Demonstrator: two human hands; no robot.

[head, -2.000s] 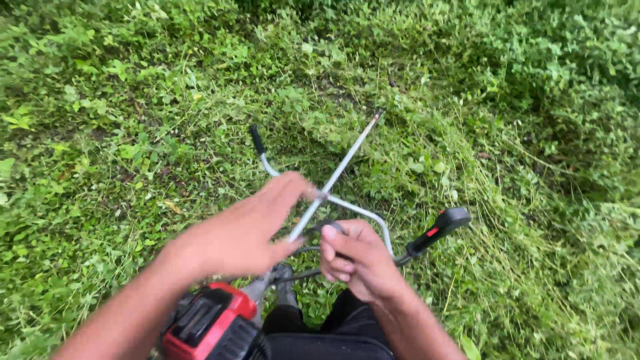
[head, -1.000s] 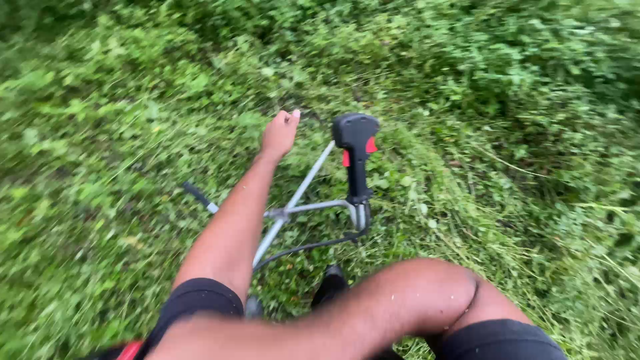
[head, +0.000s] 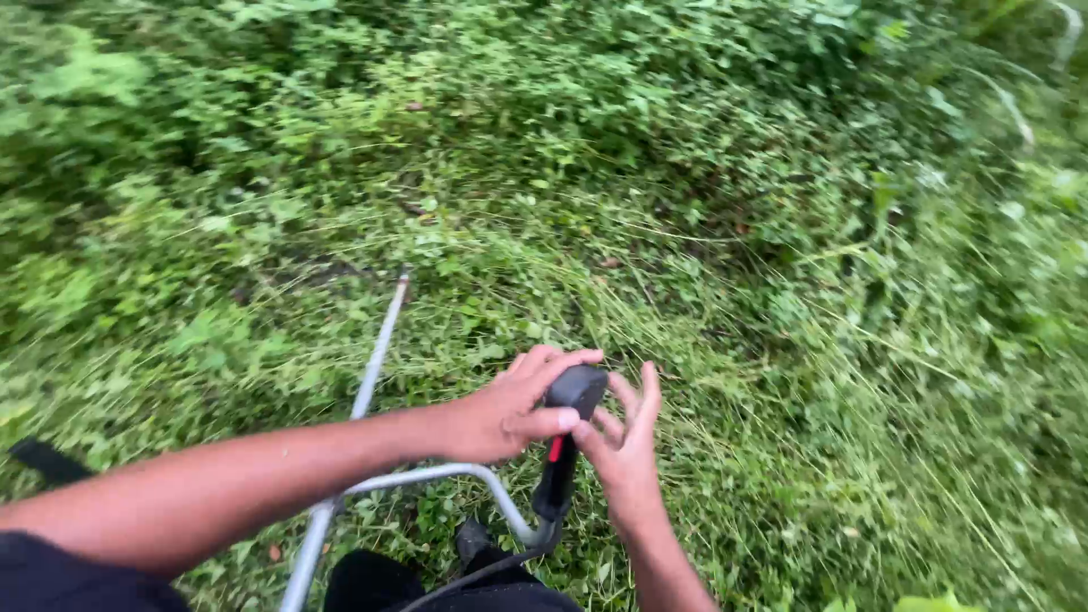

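A brush cutter with a metal shaft (head: 374,365) and a bent tubular handlebar (head: 425,476) stretches out in front of my legs. Its black right control grip (head: 559,476), with a red trigger part, points upward. My left hand (head: 501,416) reaches across and touches the left side of the grip's rounded top, thumb on the near side. On the other side, my right hand (head: 625,450) has its fingers spread, with the thumb at the grip just below the top. The black left handle grip (head: 51,461) shows beyond my left forearm. The engine is out of view.
Cut grass and low weeds (head: 722,510) surround the shaft. Denser leafy growth (head: 595,102) stands farther ahead. A black cable (head: 476,578) runs from the control grip past my legs, and my dark shoe (head: 473,540) is beside the handlebar.
My left hand has moved from beyond the handlebar to the control grip. My right hand has also come to the grip. The view has shifted, and the shaft now appears farther left.
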